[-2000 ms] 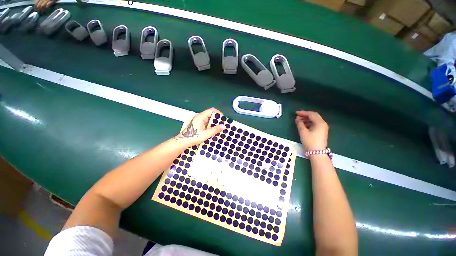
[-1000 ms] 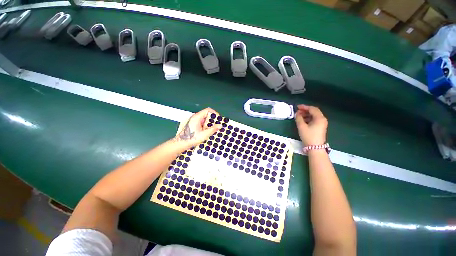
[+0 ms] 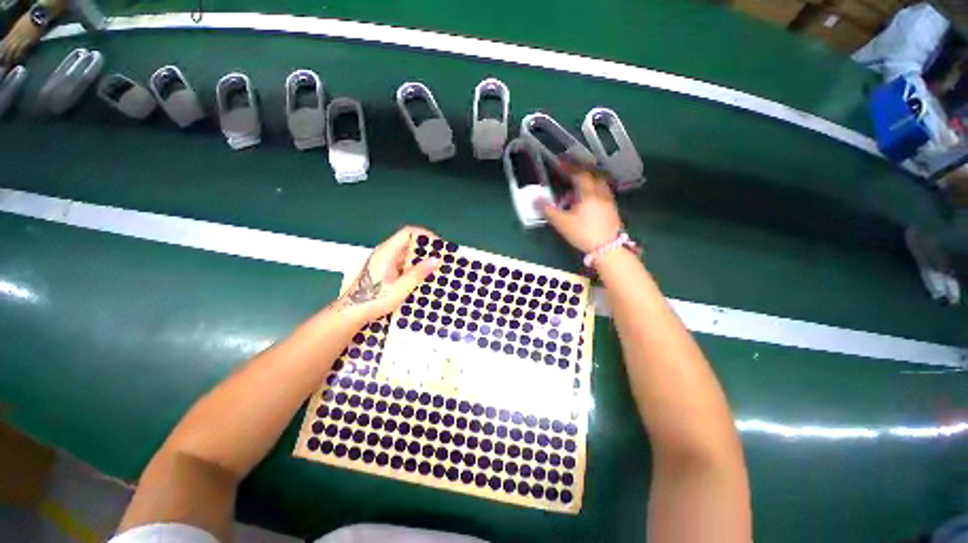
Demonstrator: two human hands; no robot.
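Observation:
My left hand (image 3: 384, 278) grips the upper left corner of the cream sheet of black adhesive dots (image 3: 301, 445), thumb on top. The sheet lies on the green surface and has a pale, mostly dotless strip across its middle. My right hand (image 3: 586, 212) is over the belt, thumb and fingers apart and slightly blurred. Its thumb overlaps the solid end of a bright housing (image 3: 528, 189). Its fingers partly cover a grey housing (image 3: 548, 132) behind; whether they touch it is unclear. Another housing (image 3: 616, 149) lies just right.
More grey housings lie along the belt to the left, one of them bright-ended (image 3: 347, 143). A white strip (image 3: 212, 233) crosses under the sheet. Another person's hand (image 3: 19, 40) is at the top left. A blue box (image 3: 898, 119) and cartons are at the upper right.
The bright housing has turned from lying sideways to loop end away and moved left beside the others. My right hand has moved up and left over the belt. My left hand still holds the sheet.

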